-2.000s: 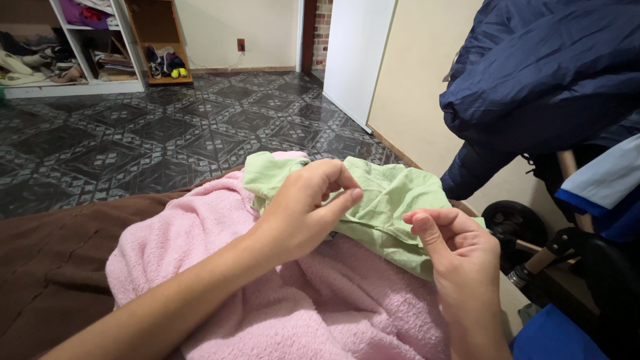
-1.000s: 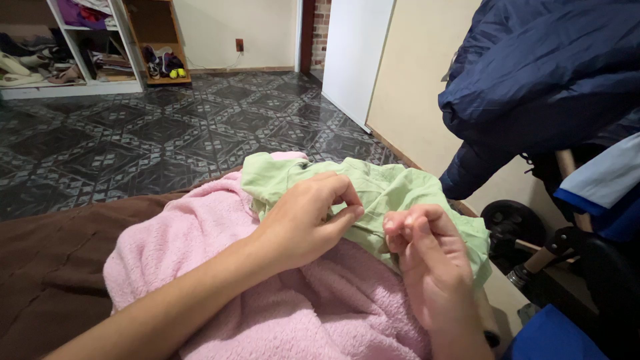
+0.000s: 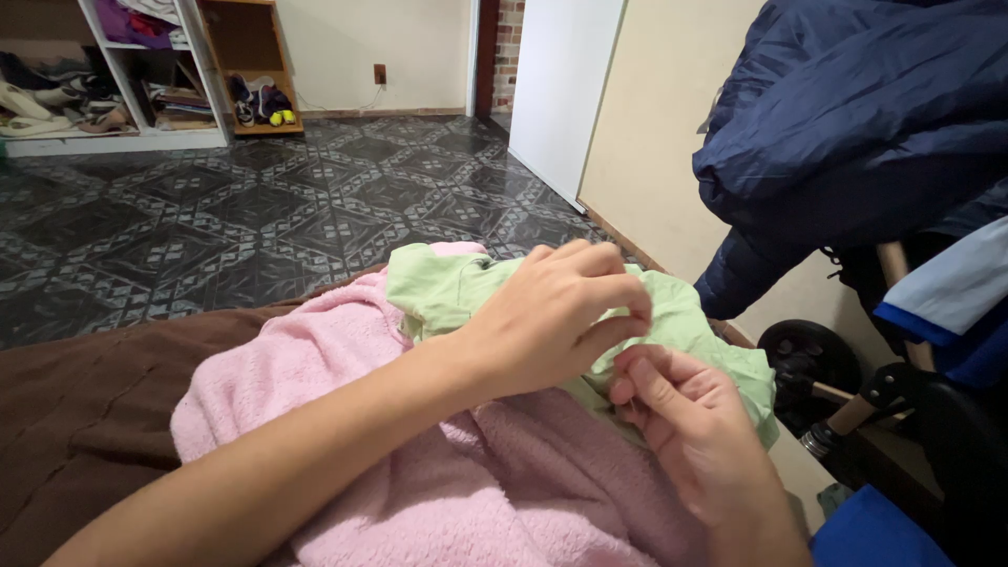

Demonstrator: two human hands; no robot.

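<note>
A light green cloth (image 3: 441, 287) lies rumpled over a fluffy pink blanket (image 3: 504, 504). A small dark tangle of thread (image 3: 482, 264) rests on the cloth's upper left part. My left hand (image 3: 559, 315) is above the cloth, its thumb and index fingertips close together; whether something thin is between them cannot be seen. Just below and to the right, my right hand (image 3: 677, 417) has its thumb and fingertips pinched together. A tiny thin thing, perhaps a needle or thread, shows faintly under those fingertips, too small to make out surely.
A brown cover (image 3: 94, 402) spreads at the left. On the right, a navy padded jacket (image 3: 850, 118) hangs over a wheeled frame, with a black wheel (image 3: 809, 358) below. Beyond the patterned tile floor (image 3: 354, 205) stand white shelves (image 3: 118, 142) and a wooden shoe rack (image 3: 268, 130).
My left hand has moved right, across the green cloth and closer to my right hand. The fingers of my right hand, looser two seconds ago, are now pinched together.
</note>
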